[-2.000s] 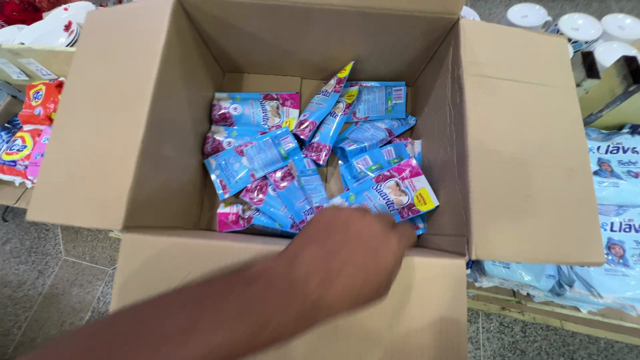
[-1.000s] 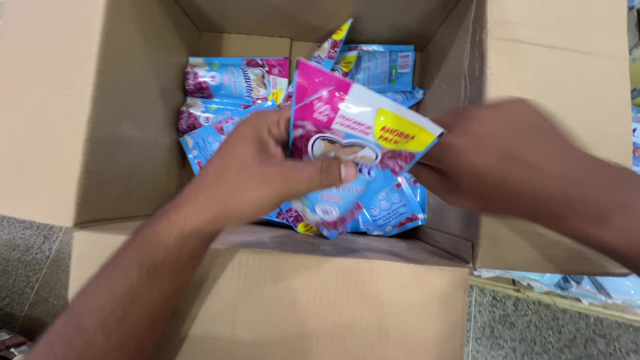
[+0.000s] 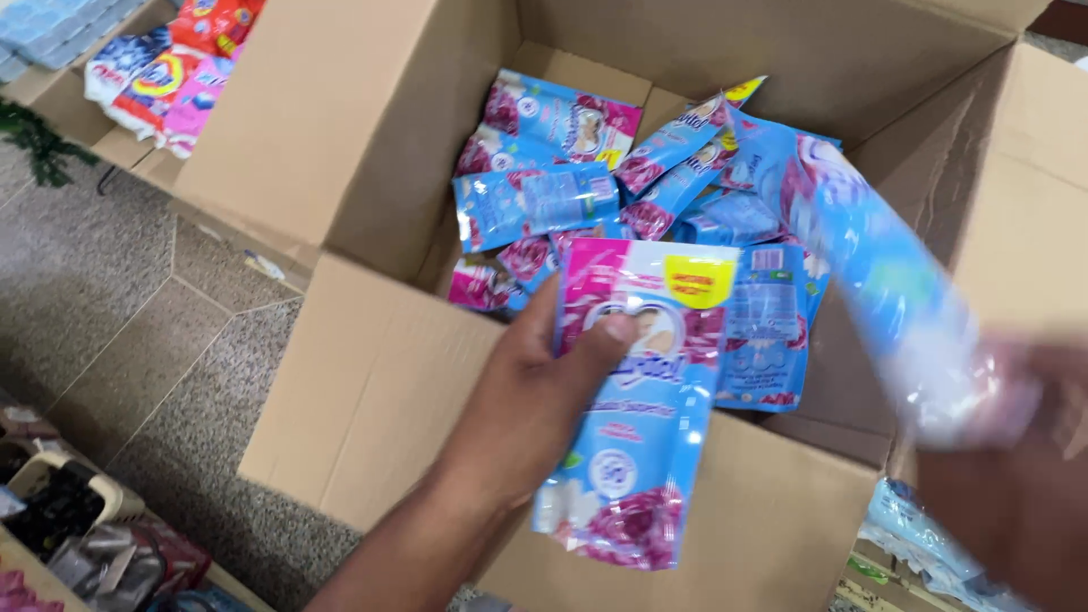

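Observation:
My left hand (image 3: 544, 382) grips a blue and pink Suavitel fabric softener pouch (image 3: 646, 425) upright over the front flap of a cardboard box (image 3: 382, 399), its thumb on the printed front. At the right, my right hand (image 3: 1028, 399), blurred, holds the lower end of another blue pouch (image 3: 892, 272), which slants up and left over the box. Inside the box lie several more softener pouches (image 3: 535, 200), loosely piled at different angles; the pouches in my hands hide part of the pile.
Detergent bags (image 3: 170, 81) rest on a shelf at the upper left. A basket with dark items (image 3: 64, 497) stands at the lower left beside the speckled floor (image 3: 187, 340). Light blue packs (image 3: 905, 527) lie below the box's right side. The box flaps are spread outward.
Two seconds ago one hand reached into the box; one second ago both hands were at one pouch. Now my hands are apart, each with a pouch. The view has turned.

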